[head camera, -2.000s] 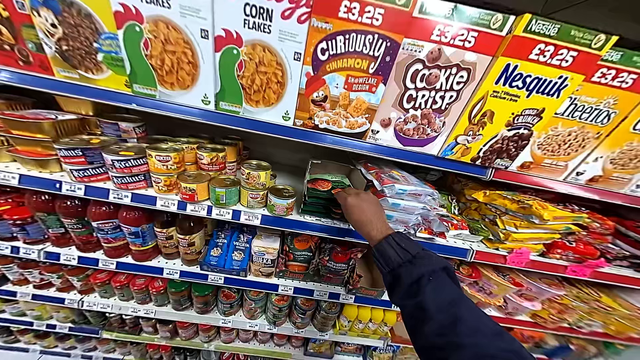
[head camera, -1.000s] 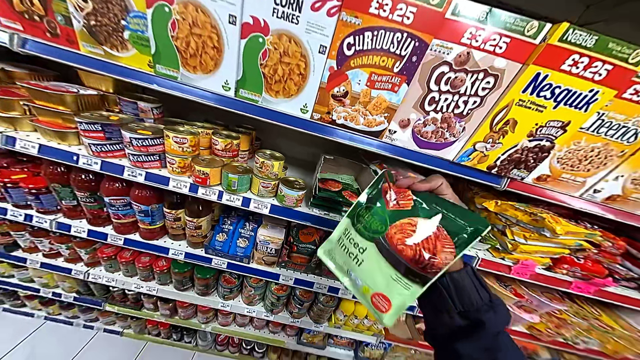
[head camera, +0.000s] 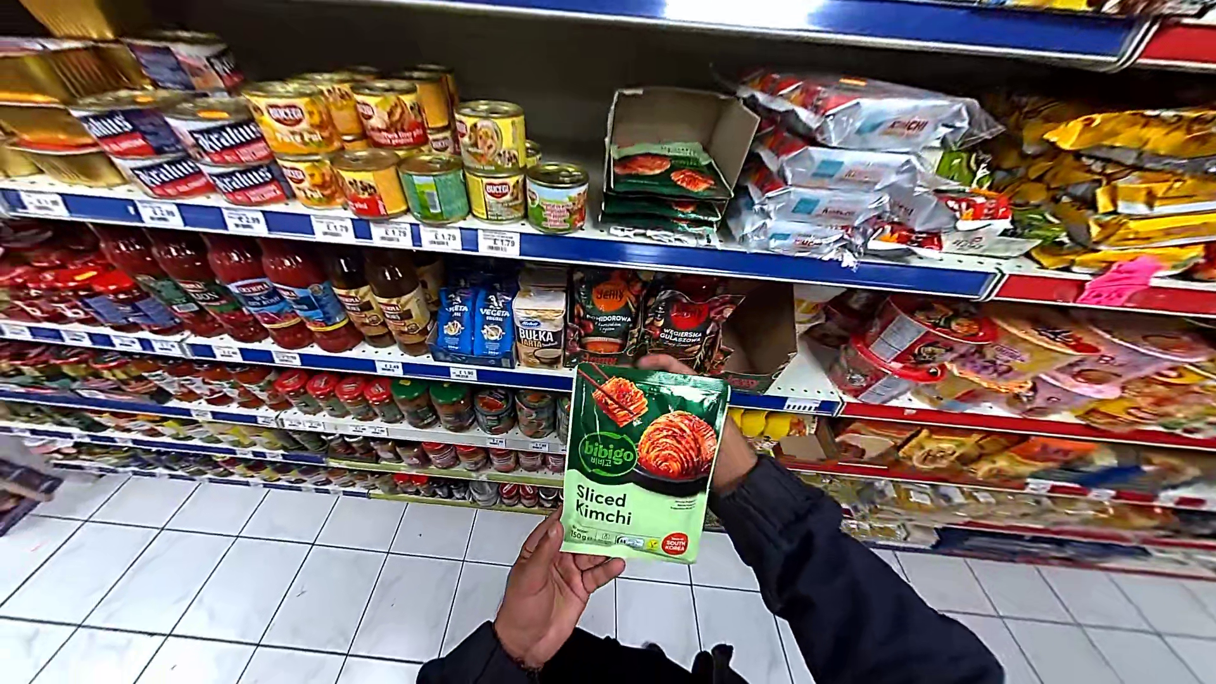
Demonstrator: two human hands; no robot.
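Observation:
A green pouch of sliced kimchi (head camera: 646, 465) is held upright, its printed front facing me. My right hand (head camera: 727, 442) grips it from behind at the upper right edge, with most fingers hidden by the pouch. At the lower left corner, my left hand (head camera: 556, 584) touches the pouch with its thumb and fingers. More green pouches (head camera: 665, 180) lie stacked in an open cardboard box on the shelf beyond. Silvery packets (head camera: 836, 171) are piled just right of that box.
Food cans (head camera: 370, 190) stand left of the box along the blue shelf edge (head camera: 617, 249). Sauce bottles (head camera: 304, 294) and seasoning packs fill the shelf below. Yellow packets (head camera: 1140, 180) lie on the right-hand shelf. White floor tiles (head camera: 342, 589) show beneath the shelving.
My right hand reached into the box, took out the kimchi pouch and brought it down in front of me. My left hand has come into view at the pouch. The view has tilted down.

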